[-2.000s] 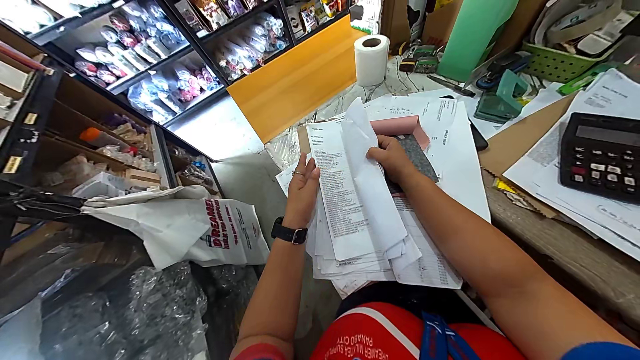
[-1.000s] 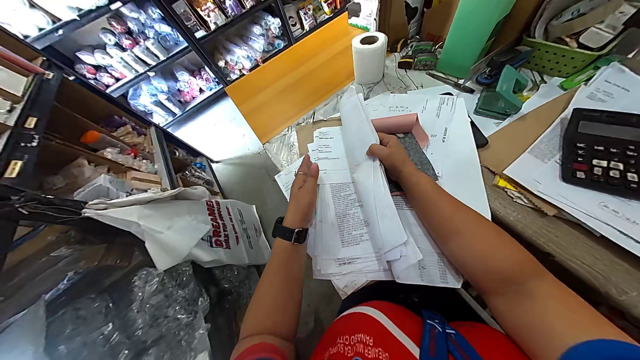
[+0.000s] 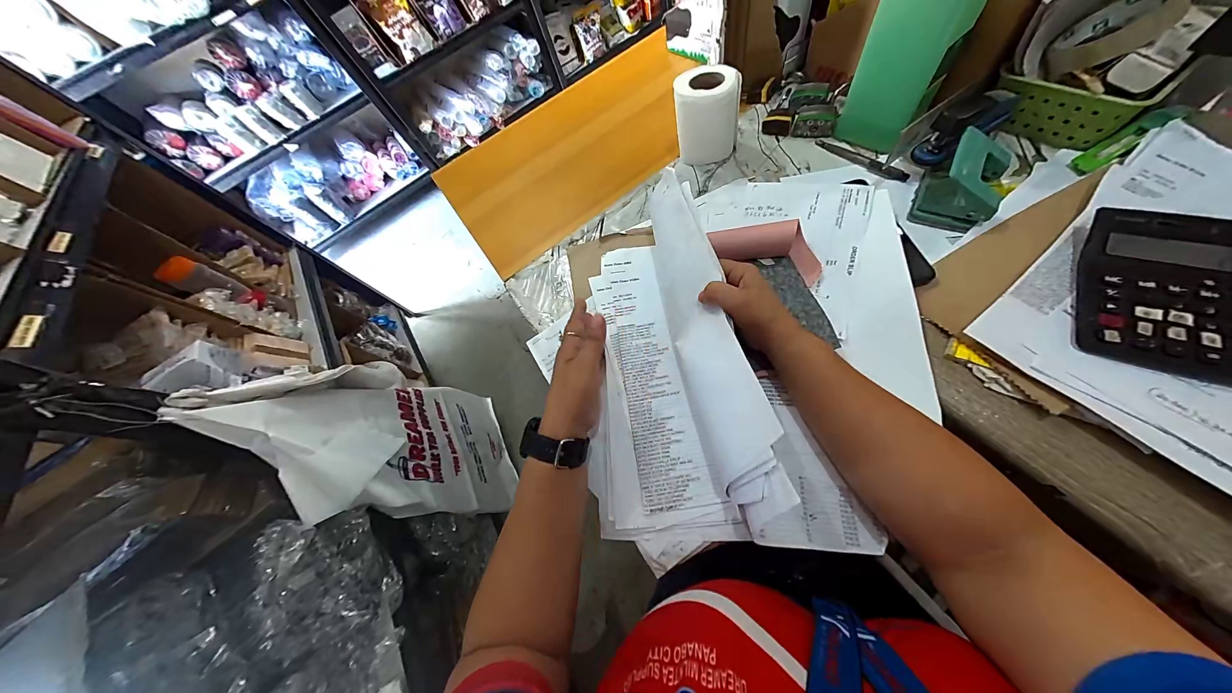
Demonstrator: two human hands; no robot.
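A stack of long printed paper slips (image 3: 654, 414) lies in front of me, bearing lines of writing. My left hand (image 3: 579, 361), with a ring and a dark wristwatch, rests flat along the stack's left edge. My right hand (image 3: 756, 303) holds several folded-over sheets (image 3: 707, 327) between thumb and fingers, turned to the right side of the stack. Beyond that hand, a pink rolled sheet (image 3: 760, 241) and a grey speckled pad (image 3: 804, 300) lie on loose white papers (image 3: 890, 289).
A black calculator (image 3: 1160, 289) sits on papers at the right. Behind are a white paper roll (image 3: 707, 115), a green tape dispenser (image 3: 962, 188) and a green basket (image 3: 1088, 111). Left of me are a white printed bag (image 3: 366, 443), clear plastic wrap (image 3: 241, 597) and stocked shelves (image 3: 375, 82).
The top slip seen two seconds ago has been turned over to the right. Since one second ago, the exposed slip differs, with a longer printed list. Both hands stay in nearly the same places.
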